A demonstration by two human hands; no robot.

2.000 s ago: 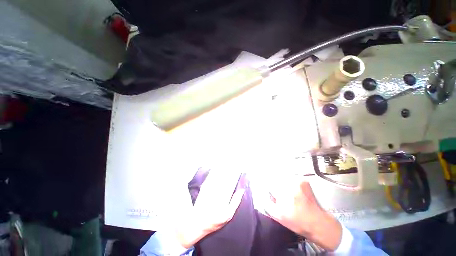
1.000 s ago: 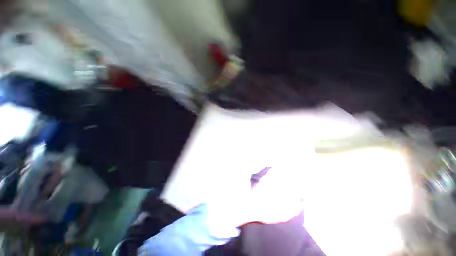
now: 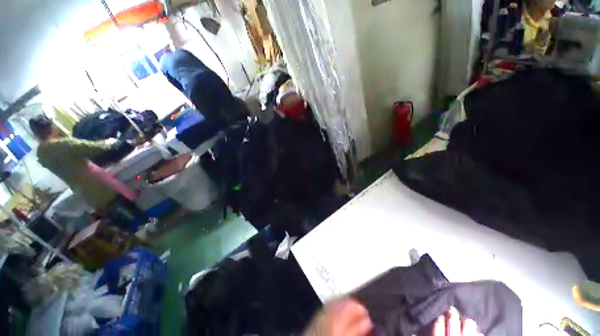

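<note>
A dark purple-grey fabric piece (image 3: 421, 296) lies creased over the front edge of the white table (image 3: 395, 226), low in the picture. My left hand (image 3: 343, 319) is blurred and partly cut off by the bottom edge. It looks closed at the left end of the piece. My right hand (image 3: 456, 324) shows only as a few brightly lit fingers against the cloth at the bottom edge. The rest of it is out of the picture, so its grip is hidden.
A large black cloth heap (image 3: 526, 151) covers the table's back right. More black cloth (image 3: 253, 298) lies left of the table. A fire extinguisher (image 3: 402, 123) stands by the wall. A blue crate (image 3: 141, 289) is at the lower left. Several people are at other tables.
The view has swung left and up. The sewing machine and lamp have left the picture; the workshop and people have come in. The fabric piece now shows more spread out.
</note>
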